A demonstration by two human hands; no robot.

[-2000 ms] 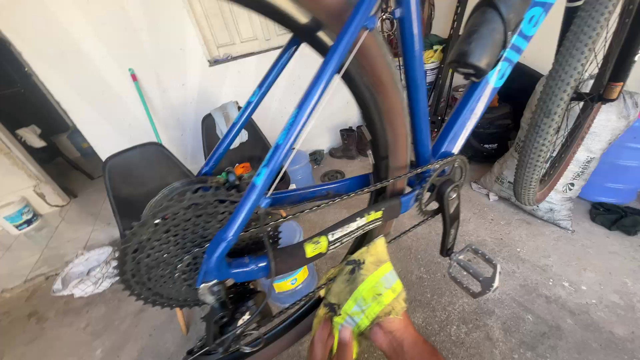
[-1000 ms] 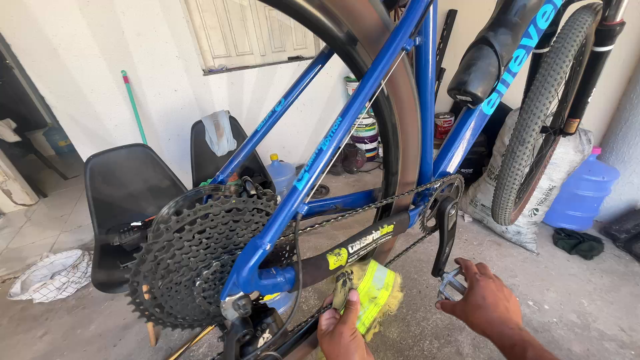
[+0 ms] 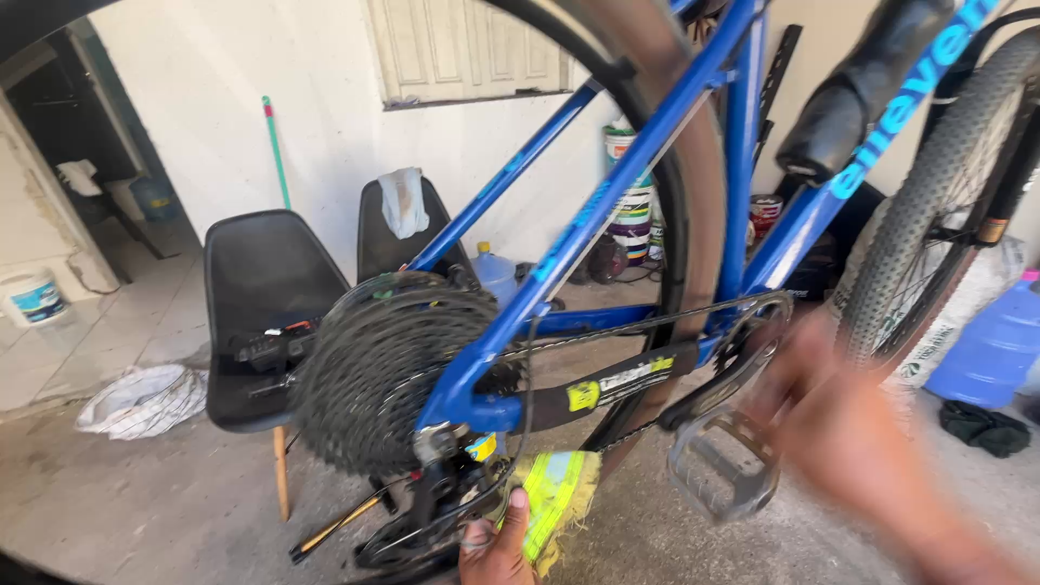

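Observation:
A blue mountain bike frame (image 3: 617, 183) fills the view, its rear wheel and cassette (image 3: 390, 374) blurred. My left hand (image 3: 500, 544), low at the centre, pinches a yellow rag with a reflective stripe (image 3: 556, 496) just right of the rear derailleur (image 3: 435, 496), over the lower run of the chain. My right hand (image 3: 821, 406) is blurred at the crank, beside the pedal (image 3: 723, 467); whether its fingers grip the pedal or crank arm is not clear. A black chainstay protector (image 3: 609, 388) wraps the stay between the cassette and the chainring (image 3: 760, 325).
Behind the cassette stand black chairs (image 3: 272, 284), the nearer with tools on its seat. A yellow-handled tool (image 3: 337, 528) lies beneath. Paint buckets (image 3: 630, 211) are by the wall. The front wheel (image 3: 934, 187), a sack (image 3: 930, 341) and a blue water jug (image 3: 995, 341) are at right.
Two seconds ago both hands were at the rag; my right hand has since gone right to the pedal and crank. The rag is now nearer the derailleur. The pedal and crank have turned.

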